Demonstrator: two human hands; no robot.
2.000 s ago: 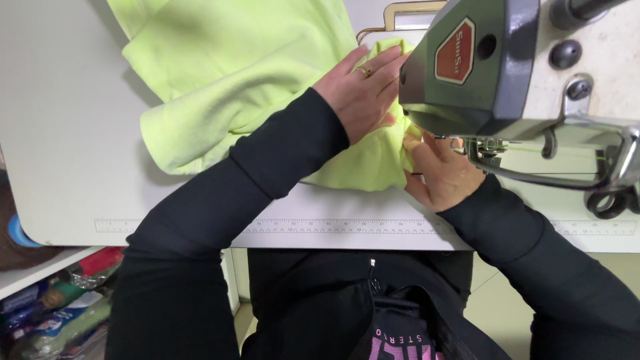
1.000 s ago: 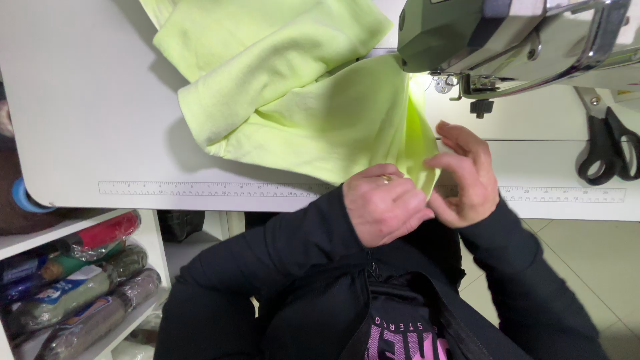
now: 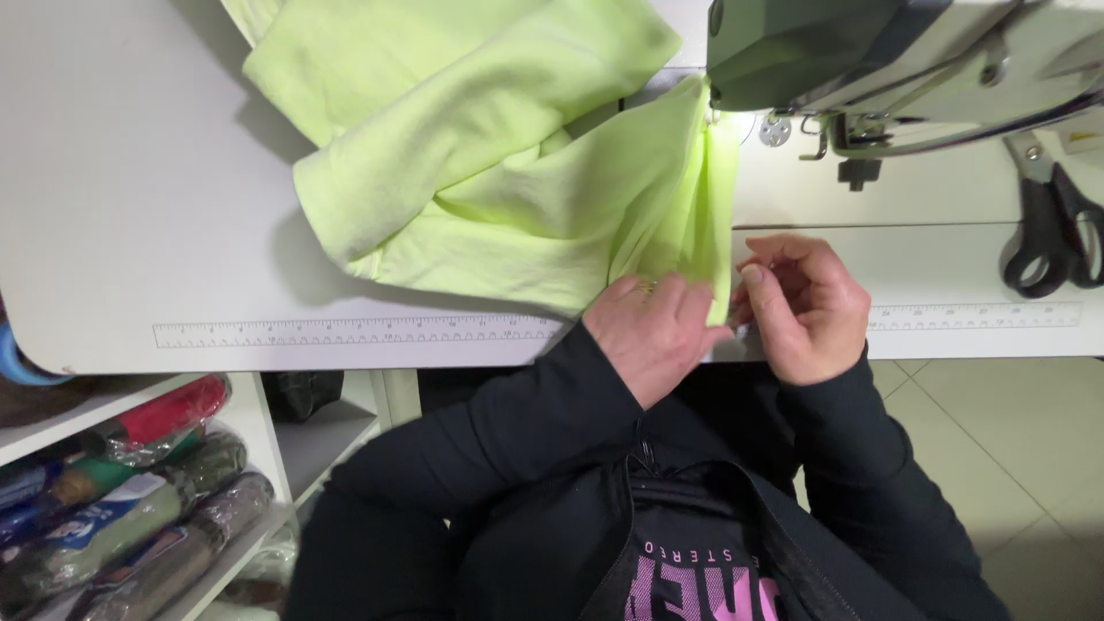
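A neon yellow-green fabric garment [image 3: 517, 190] lies in folds on the white sewing table, its far right corner at the head of a sewing machine [image 3: 828, 69]. My left hand [image 3: 655, 332] grips the fabric's near right edge by the table's front edge. Just right of that edge is my right hand [image 3: 802, 306], thumb and forefinger apart, the other fingers curled; whether something thin is between them cannot be told. A metal presser-foot part with a black knob [image 3: 858, 172] shows below the machine head, right of the fabric.
Black-handled scissors [image 3: 1044, 233] lie at the right of the table. A printed ruler strip [image 3: 362, 332] runs along the front edge. Plastic-wrapped thread cones [image 3: 172, 414] fill a white shelf at the lower left. Floor tiles [image 3: 975, 431] show at the lower right.
Both hands have come from beside the machine head toward the table's front edge. My right hand has parted slightly from my left. The view has shifted, and the scissors now show.
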